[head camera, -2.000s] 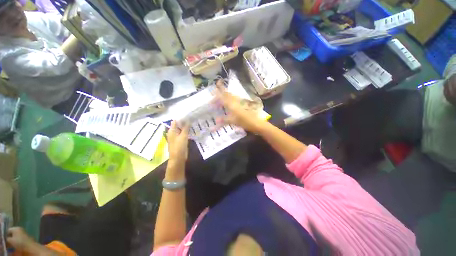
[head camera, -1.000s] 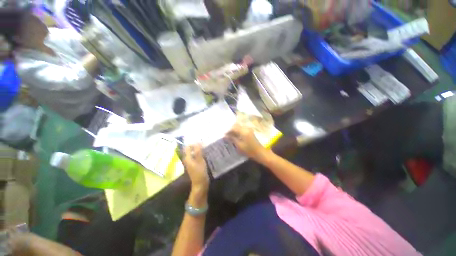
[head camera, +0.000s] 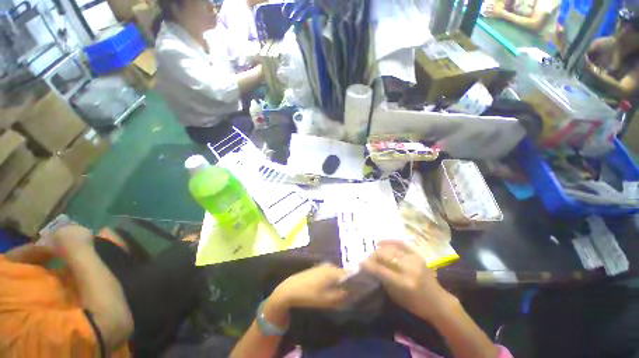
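Note:
My left hand (head camera: 312, 287) and my right hand (head camera: 401, 271) are close together at the bench's front edge. Their fingers are closed around a small, blurred pale piece (head camera: 356, 275), which looks like card or strip. Fingers hide most of it. Just behind them a white printed sheet (head camera: 359, 227) with short black bars lies on the bench. To its right, crumpled clear plastic (head camera: 424, 227) lies over a yellow packet (head camera: 443, 261). A cream basket (head camera: 449, 196) holding white strips stands farther right.
A green bottle (head camera: 221, 192) leans over a yellow sheet (head camera: 210, 245) and white slotted sheets (head camera: 284, 210) at left. A tan tray (head camera: 403, 156) and white board (head camera: 455, 133) stand behind. A blue crate (head camera: 553, 185) is at right. A person in orange (head camera: 49, 301) sits at left.
The view has swung up and left. My hands have left the printed sheet, come together nearer my body and closed on a small pale piece.

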